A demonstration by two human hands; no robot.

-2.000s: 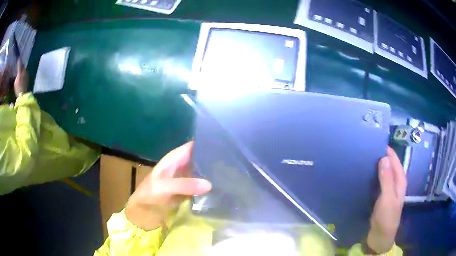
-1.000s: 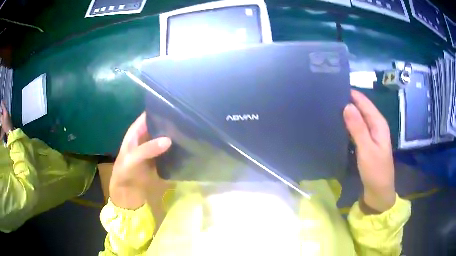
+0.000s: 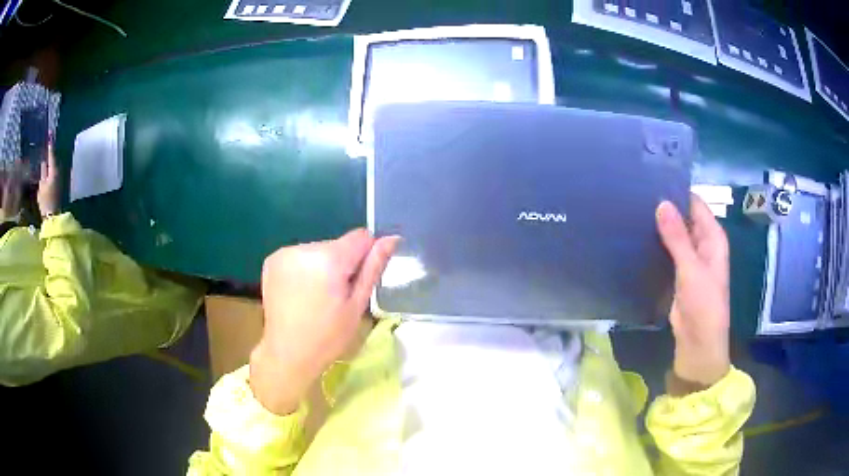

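Note:
A dark grey-blue tablet [image 3: 521, 270] is held up in front of me, back cover towards me, with the ADVAN logo near its middle and the camera module at its upper right corner. My right hand [image 3: 694, 279] grips its right edge, thumb on the back. My left hand [image 3: 321, 297] is at its left edge, thumb and fingertips pinched together on the edge or on film there; which, I cannot tell. A glossy sheen, perhaps clear film, lies by the lower left corner and hangs along the bottom edge, blurred by glare.
Behind it, a screen-up tablet on a white sheet [image 3: 549, 65] lies on the green bench [image 3: 233, 177]. More tablets [image 3: 642, 20] lie along the far side. A silvery fixture [image 3: 774, 199] and stacked tablets [image 3: 842, 251] are at right. A white pad [image 3: 98, 158] and a coworker's yellow sleeve [image 3: 74, 242] are at left.
The diagonal film line across the tablet's back is gone. My left hand has turned from gripping the side to a pinch at the left edge. The tablet sits further right than one second ago.

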